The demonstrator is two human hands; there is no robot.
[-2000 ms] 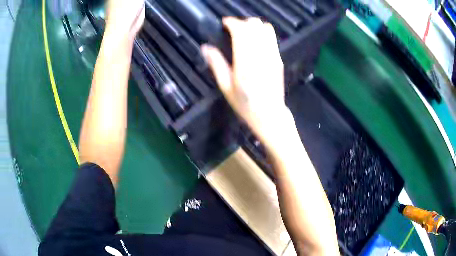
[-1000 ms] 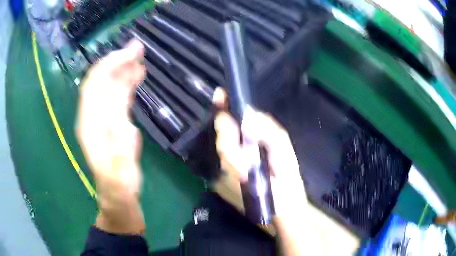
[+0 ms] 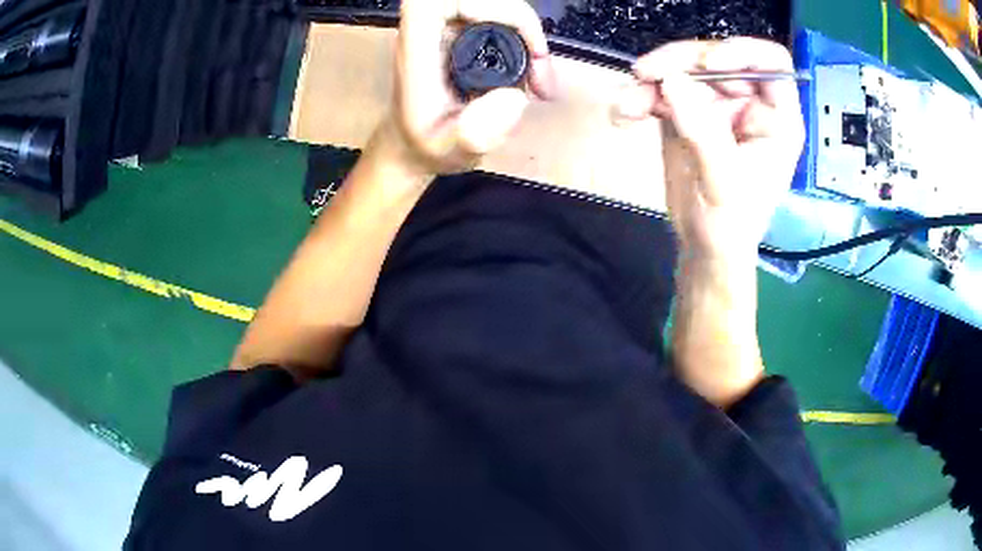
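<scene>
My left hand (image 3: 442, 102) is closed around a black cylindrical unit (image 3: 490, 59), with its round end facing me. A darker centre detail shows on that end. The rest of the unit is hidden by the hand. My right hand (image 3: 721, 118) pinches a thin metallic stick (image 3: 751, 75), likely tweezers, which points to the right. The fingertips of my right hand are over the tan cardboard sheet (image 3: 587, 145), apart from the unit.
The slotted foam tray (image 3: 92, 118) with black cylinders is at the upper left. The parts tray (image 3: 619, 51) with loose black parts is at the top. A blue bin (image 3: 810, 118) holds a white-silver screw plate (image 3: 851, 129) at the right. A black cable (image 3: 851, 239) crosses below it.
The view has turned down and to the right. The cylinder was in my right hand; it is now in my left. My right hand has taken hold of the metallic stick.
</scene>
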